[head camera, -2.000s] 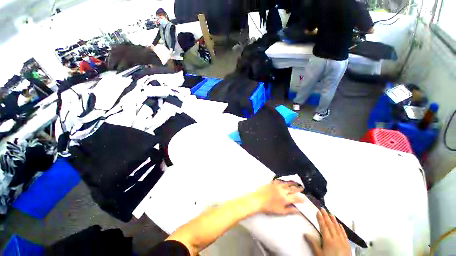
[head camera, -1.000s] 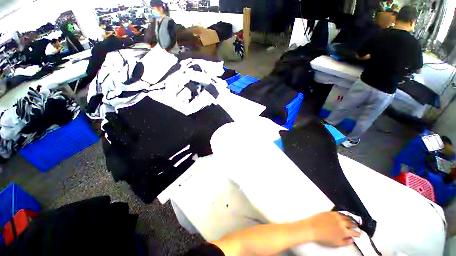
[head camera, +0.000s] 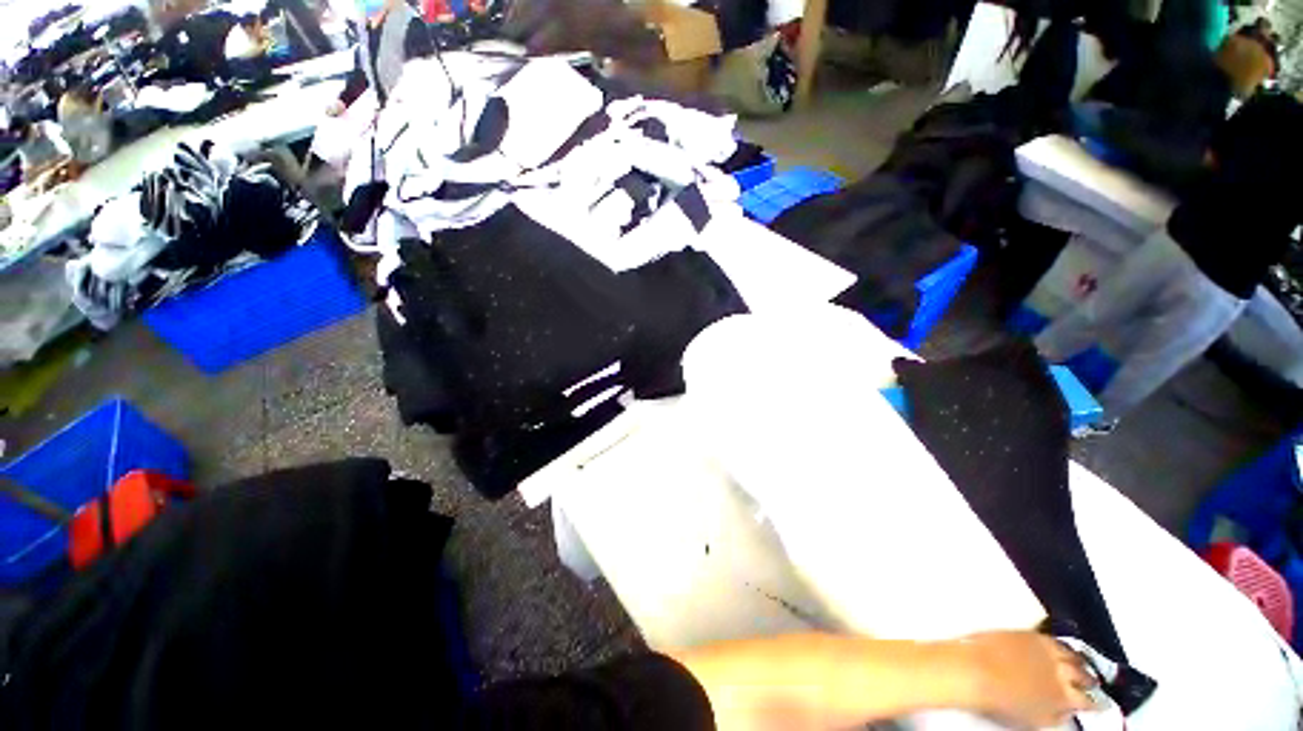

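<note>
A black speckled garment trails over the far side of the padded white pressing board. Its narrow waist end, with a white strip, lies at the lower right. My left hand rests on this waist end, fingers bent over its edge; the fingertips are partly hidden, so I cannot tell whether they pinch the cloth. My right hand is out of the picture. No iron shows.
Black speckled garments are stacked left of the board, with a white-and-black heap behind. Blue crates stand on the floor. Black cloth lies lower left. A person stands at another table, upper right. A red stool is at right.
The view has swung left and down, so the board and garment sit further right. My right hand, on the waist two seconds ago, has left the picture. My left hand stays at the waist.
</note>
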